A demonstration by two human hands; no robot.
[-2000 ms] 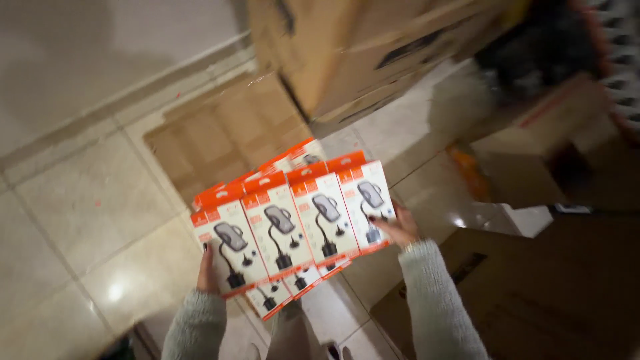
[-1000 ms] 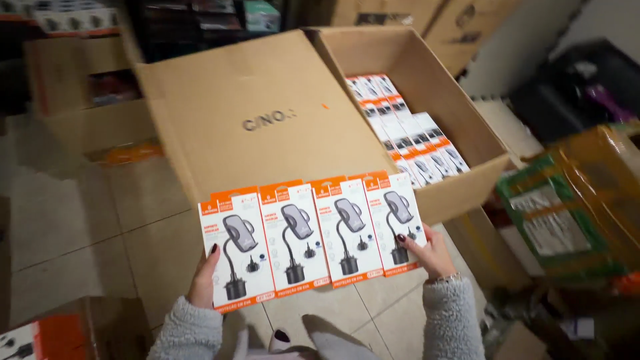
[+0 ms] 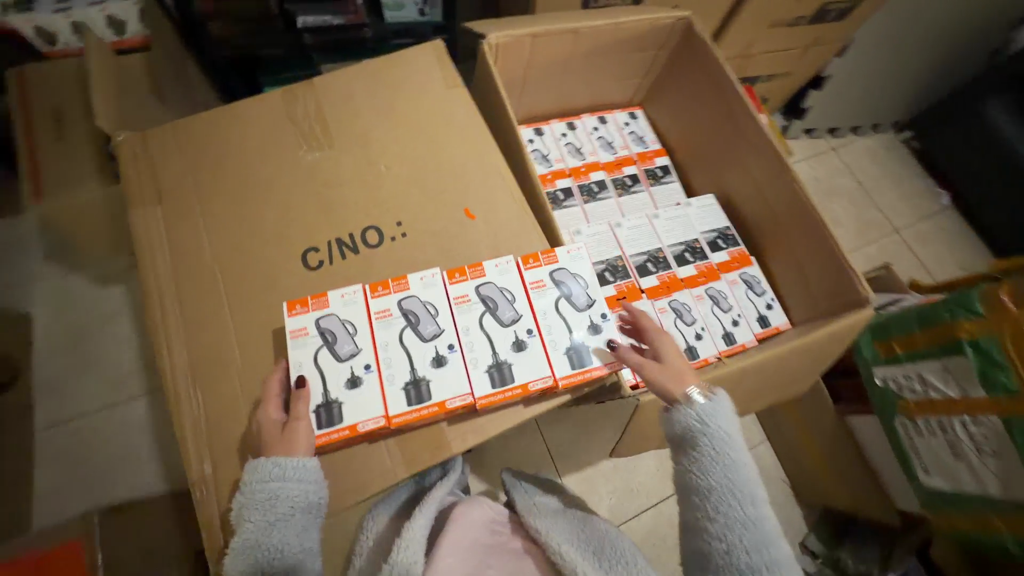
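Observation:
Several boxed phone holders point(image 3: 416, 348) stand side by side in a row over the closed top of a cardboard carton point(image 3: 240, 192). My left hand point(image 3: 286, 412) grips the left end of this row, thumb on the front of the leftmost box. At the other end, my right hand point(image 3: 652, 348) has its fingers spread beside the rightmost box; whether the fingertips touch it is unclear. An open cardboard carton point(image 3: 744, 168) at the right holds more boxed phone holders point(image 3: 680, 264), laid in rows, some showing fronts and some backs.
A parcel wrapped in green and brown tape point(image 3: 952, 400) lies at the right. More cardboard cartons point(image 3: 800, 32) are stacked behind the open one. Tiled floor point(image 3: 640, 480) shows between my sleeves. At the left is another open carton point(image 3: 72, 136).
My right hand has come off the front of the rightmost box, and its fingers have spread. The row of boxes now lies lower against the closed carton. The view has shifted greatly since the oldest frame.

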